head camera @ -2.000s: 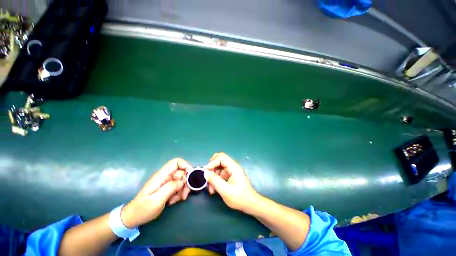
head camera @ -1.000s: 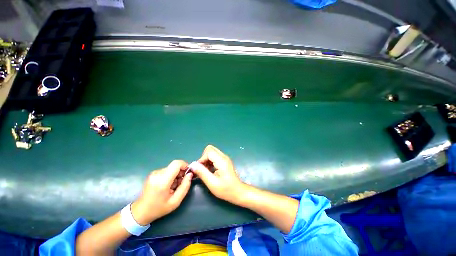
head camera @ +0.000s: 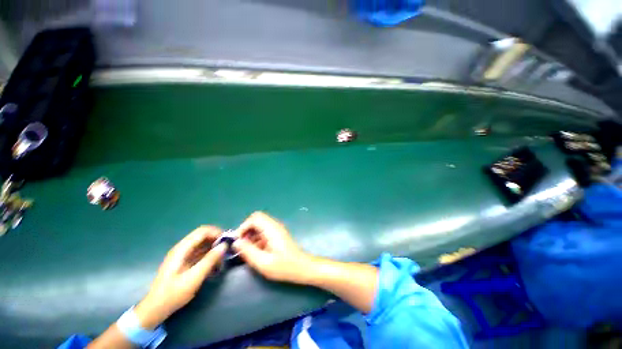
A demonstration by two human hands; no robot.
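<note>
A small round module (head camera: 227, 244) with a pale rim is held between my two hands above the green bench (head camera: 286, 184). It is tilted and blurred, and fingers cover much of it. My left hand (head camera: 183, 271) grips its left side; a pale wrist strap is on that wrist. My right hand (head camera: 273, 251) grips its right side with thumb and fingers. A similar unit (head camera: 103, 193) lies on the bench to the left.
A black compartment tray (head camera: 51, 102) with a ring (head camera: 30, 138) is at upper left, loose sub-assemblies (head camera: 11, 206) below it. Units (head camera: 346, 135) (head camera: 482, 131) lie on the far green strip. A black parts box (head camera: 515, 174) and a person's blue sleeve (head camera: 569, 252) are at right.
The view has swung, so the bench items sit further left. The module's dark face showed two seconds ago; it then turned edge-on and is now tilted between the same fingers.
</note>
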